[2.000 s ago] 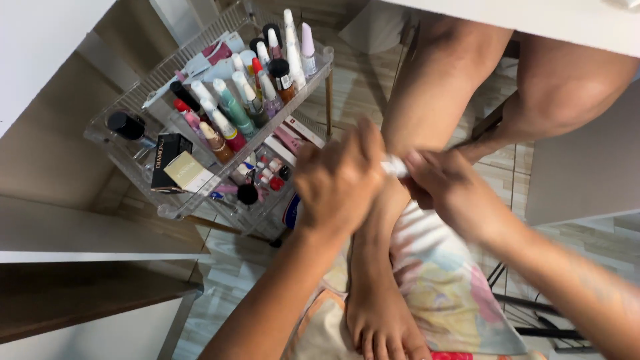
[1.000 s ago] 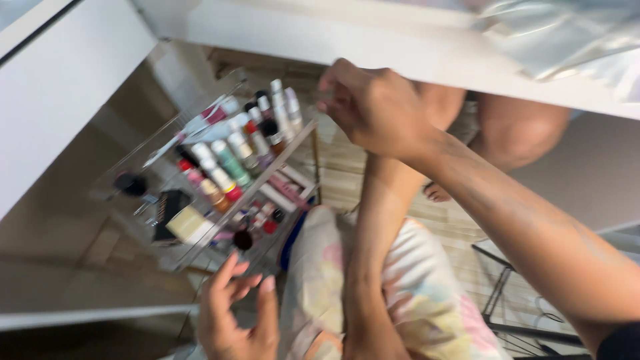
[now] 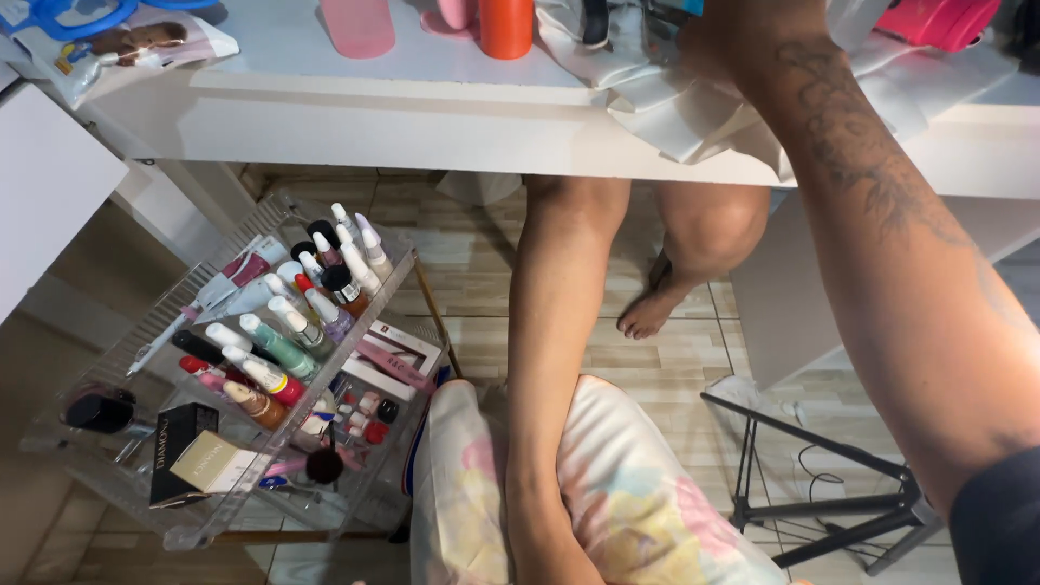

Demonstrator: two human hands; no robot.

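Observation:
My right hand (image 3: 731, 36) reaches over the white table (image 3: 390, 122) at the top edge, by a crumpled pale cloth (image 3: 674, 122); its fingers are mostly cut off or hidden, so what it touches cannot be told. My left hand is out of view, apart from a possible fingertip at the bottom edge. Another person's leg (image 3: 556, 301) stretches from under the table onto my lap, across patterned trousers (image 3: 650, 479). Left of it, a clear plastic cart (image 3: 325, 406) carries nail polish bottles (image 3: 280, 345) with mostly white caps.
An orange bottle (image 3: 505, 28), a pink container (image 3: 357, 24) and blue-handled scissors (image 3: 77, 20) lie on the table. The other person's second foot (image 3: 650, 313) rests on the floor. A black metal stand (image 3: 829, 512) with cables is at lower right. Small boxes (image 3: 207, 463) sit on the cart.
Two seconds ago both hands were together over the leg around a small white item. They have parted; my right hand has moved up to the table and my left has left the view. The view has shifted upward.

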